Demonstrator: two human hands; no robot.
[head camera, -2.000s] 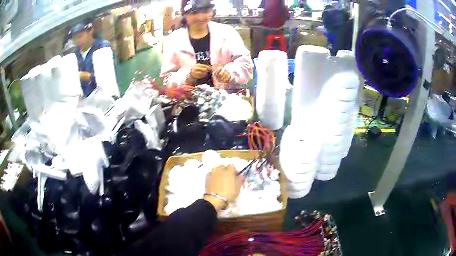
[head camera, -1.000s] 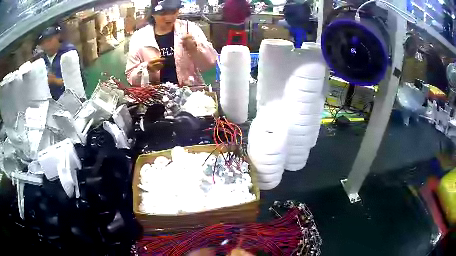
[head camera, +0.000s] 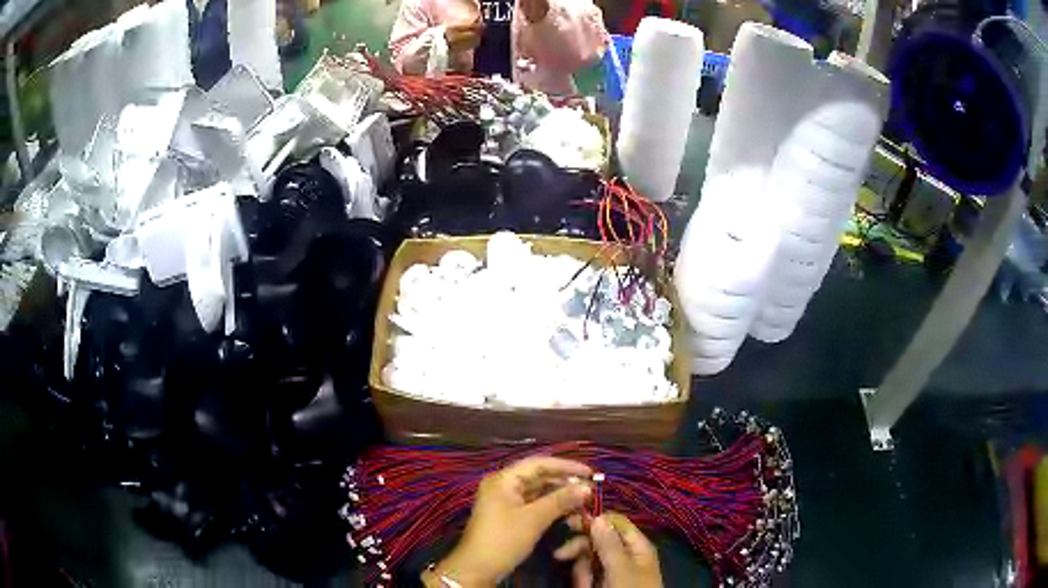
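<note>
A bundle of thin red and blue-purple wire leads (head camera: 678, 488) lies across the bench in front of me, with small metal and white ends at its sides. My left hand (head camera: 517, 517) pinches the small white end of a wire lead between thumb and finger, above the bundle. My right hand (head camera: 615, 551) holds the same red lead just below it, close to my left hand. An open carton (head camera: 517, 422) heaped with small white plastic caps (head camera: 460, 333) stands behind the bundle. Some dark and red wires lie on its right part.
White plastic housings (head camera: 190, 247) lie piled at the left on glossy black shells (head camera: 230, 379). Stacked white cups (head camera: 816, 207) stand behind right, near a white post (head camera: 942, 333) and a round dark blue fan (head camera: 957, 109). A person's pink sleeves (head camera: 569, 40) show across the bench.
The view has tilted downward. My hand has left the carton of caps, and both hands are now together over the wire bundle, holding a lead.
</note>
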